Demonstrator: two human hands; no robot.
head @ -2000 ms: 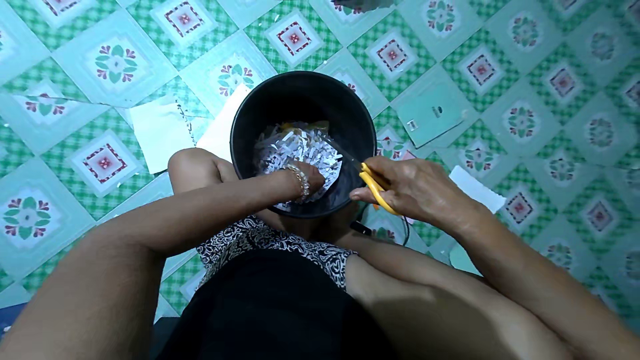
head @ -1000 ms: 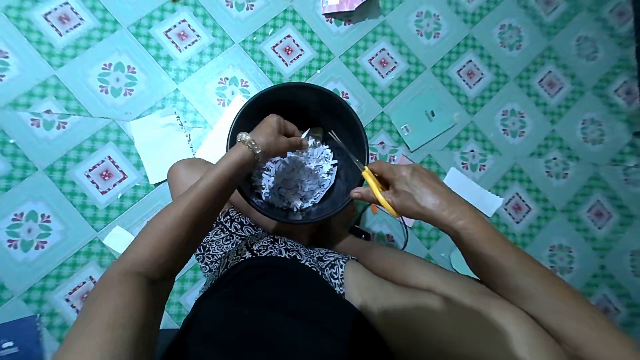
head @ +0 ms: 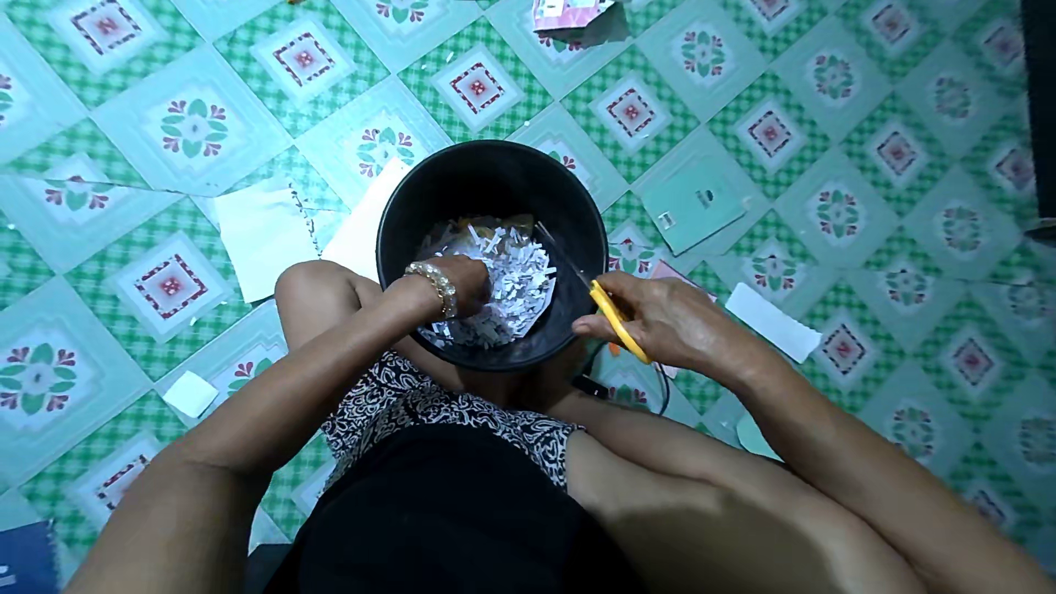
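Note:
A black round bucket (head: 569, 330) stands between my legs, with a heap of small white paper scraps (head: 516, 285) inside it and something yellowish at the heap's far edge. My left hand (head: 464, 285), with a beaded bracelet at the wrist, reaches into the bucket at the left side of the scraps. Its fingertips are hidden, so whether it grasps any paper does not show. At the bucket's right rim, my right hand (head: 652, 318) holds scissors with yellow handles (head: 615, 318). Their blades point up and left over the bucket and look closed together.
On the patterned floor lie a torn-edged white sheet (head: 268, 235) and another sheet (head: 363, 219) left of the bucket. To the right are a green notebook cover (head: 693, 198), a white paper strip (head: 773, 322) and a dark cable (head: 590, 385). A pink object (head: 573, 14) sits beyond.
My left hand has lowered from above the far part of the scraps to their left side. The scissors' blades, apart a second ago, are now together.

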